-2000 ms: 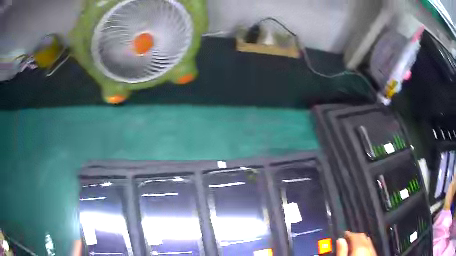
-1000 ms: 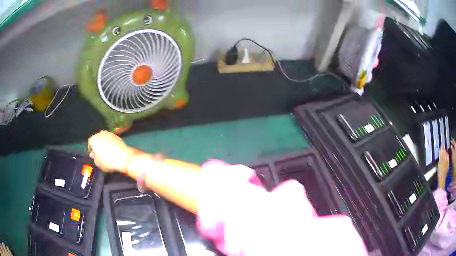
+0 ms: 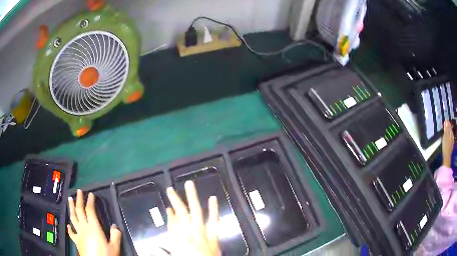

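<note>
A phone tray [image 3: 170, 172] with several dark glossy phones lies in front of me at the lower centre. My right hand [image 3: 193, 227] is spread over the third phone [image 3: 213, 185], fingers apart. My left hand [image 3: 91, 225] is spread over the leftmost slot and hides most of it. The rightmost phone [image 3: 273, 195] has a white label and a dark screen. Whether my fingertips touch the screens, I cannot tell. Another tray [image 3: 70, 172] at the far left holds phones with red and green squares.
A tray stack [image 3: 280, 92] stands at right, its top phones showing green lines. A green frog-shaped fan [image 3: 89, 76], a power strip [image 3: 210, 46] and a yellow roll [image 3: 21, 105] are behind. At the right edge are a person's pink sleeve [image 3: 436, 215] and another tray [image 3: 436, 110].
My right arm has drawn back from the left tray, and both hands are now over the central tray. The view has shifted, so the fan sits further left.
</note>
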